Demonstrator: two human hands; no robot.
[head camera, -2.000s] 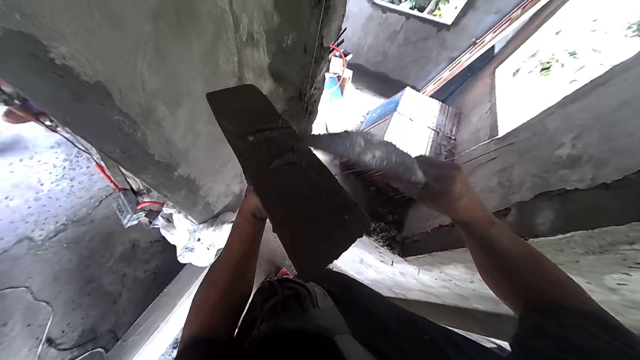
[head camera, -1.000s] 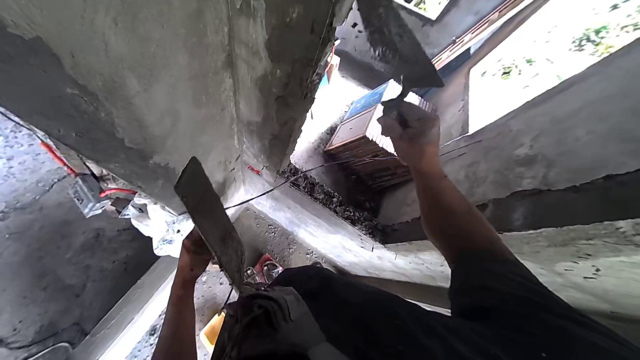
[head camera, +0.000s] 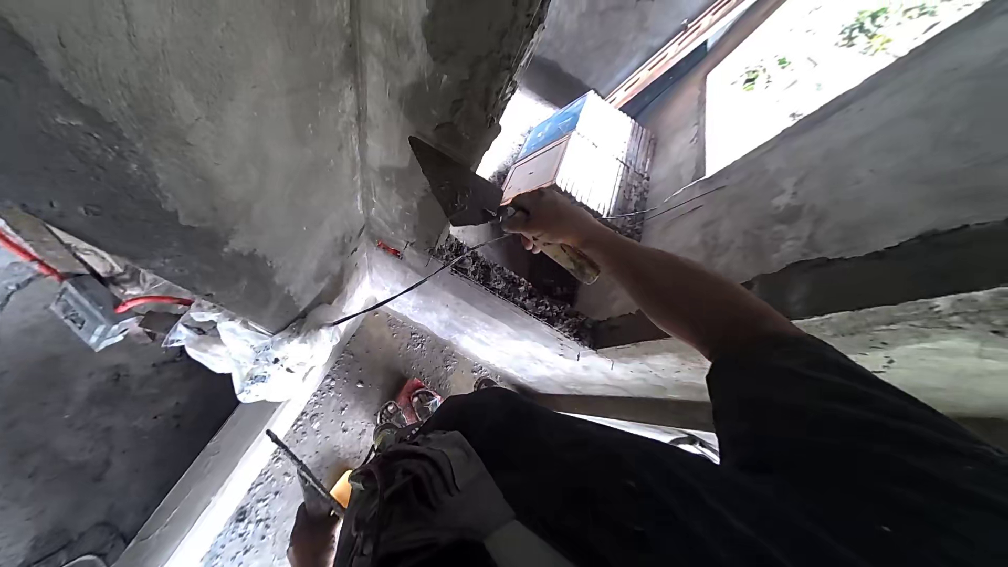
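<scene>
My right hand (head camera: 551, 216) is closed around the handle of a pointed trowel (head camera: 461, 185). The trowel's dark blade points up and left, over or against the damp mortar edge of a plastered wall corner (head camera: 394, 134); contact cannot be told. Low at the left, my left hand (head camera: 311, 535) holds a flat mortar board (head camera: 303, 472), seen nearly edge-on. A thin black cord or wire (head camera: 425, 279) runs below the trowel.
A plastered sill (head camera: 488, 315) with rough mortar crumbs lies below the trowel. Stacked panels (head camera: 591, 150) stand beyond it. At left are a metal electrical box (head camera: 90, 311), red conduit (head camera: 153, 301) and crumpled clear plastic (head camera: 252, 354). My feet (head camera: 409, 405) are on gritty floor.
My right hand has brought the trowel left and down from the upper right to the wall corner. My left hand has lowered the board, which was broad side up under the trowel two seconds ago.
</scene>
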